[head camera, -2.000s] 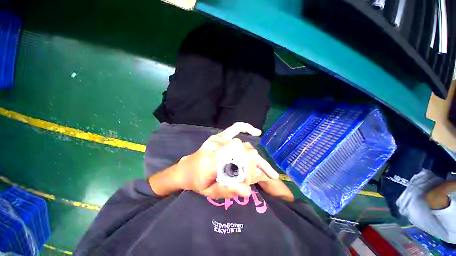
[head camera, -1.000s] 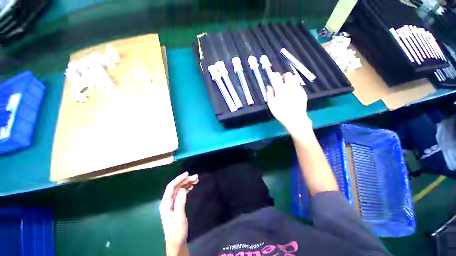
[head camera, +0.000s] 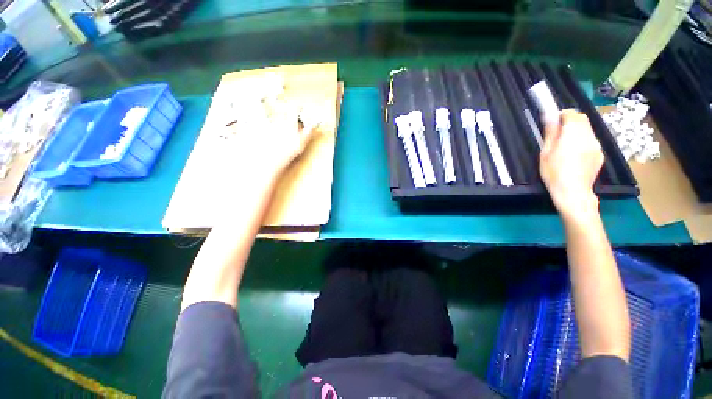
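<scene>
My right hand (head camera: 571, 160) is at the right part of the black slotted tray (head camera: 511, 192), its fingers closed on a silver tube (head camera: 544, 97) that tilts up from the grooves. Several tubes with white end caps (head camera: 444, 146) lie in the tray's left and middle grooves, caps toward the far side. My left hand (head camera: 289, 140) reaches over the cardboard sheet (head camera: 234, 191) at the loose white end caps (head camera: 254, 101). Its fingers are washed out by glare, so whether they hold a cap does not show.
Blue bins (head camera: 140, 132) with white pieces stand on the bench (head camera: 363, 210) at left. More white pieces (head camera: 631, 128) lie on cardboard at right. Blue crates are below the bench at left (head camera: 92, 300) and right (head camera: 644, 327). A post (head camera: 644, 47) rises at the back right.
My left hand has moved from over the lap up to the cardboard. My right hand has gone from the fitted tubes to the bare tube and taken hold of it. The view has shifted left.
</scene>
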